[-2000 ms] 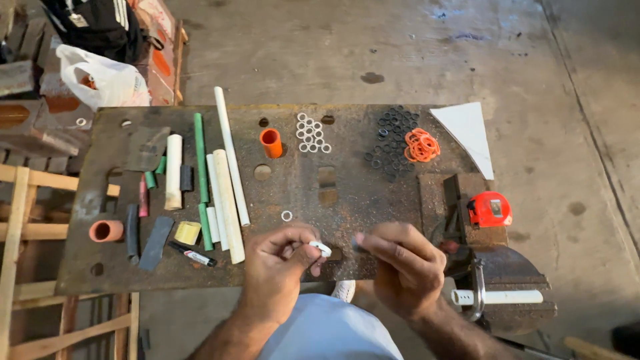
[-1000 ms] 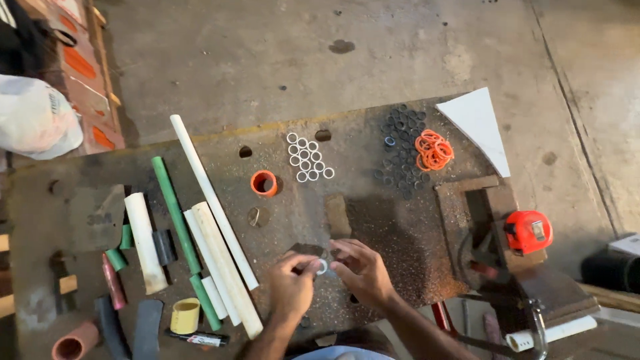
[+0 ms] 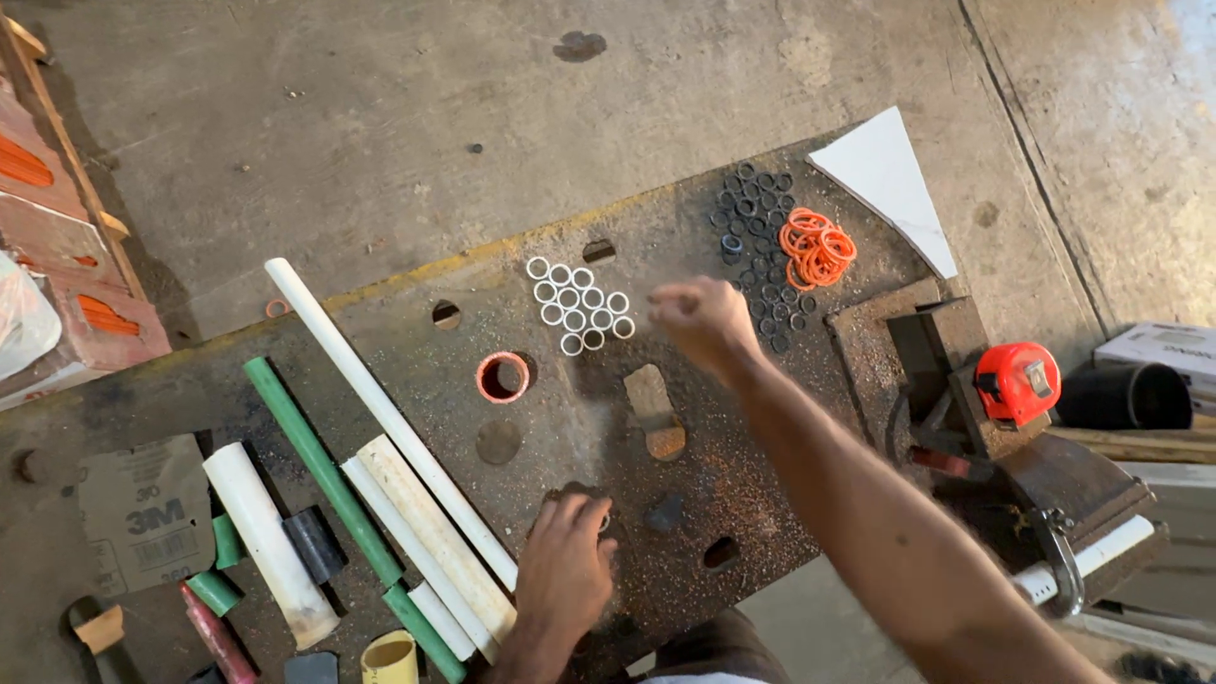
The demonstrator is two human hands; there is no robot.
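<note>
White plastic rings (image 3: pixel 568 297) lie flat in a cluster on the steel workbench top (image 3: pixel 589 408). My right hand (image 3: pixel 703 323) is reached out just right of them, blurred, its fingers curled; whether it holds anything is unclear. Beyond it are a pile of black rings (image 3: pixel 757 228) and a heap of orange rings (image 3: pixel 817 249). My left hand (image 3: pixel 573 560) rests low on the bench near the front edge, with a small ring-like thing partly visible at its fingertips. An orange pipe piece (image 3: pixel 502 377) stands upright left of the white rings.
White and green pipes (image 3: pixel 323 465), sandpaper (image 3: pixel 149 513) and short tube pieces lie at left. At right are a vise (image 3: pixel 1073 494) clamping a white pipe (image 3: pixel 1092 560), a red tape measure (image 3: pixel 1018 383) and a white triangular tile (image 3: pixel 893 185). Holes pierce the bench.
My hands were together over the front of the bench around a small white ring; now they are apart, the right one moved out beside the white rings. The view has shifted and tilted.
</note>
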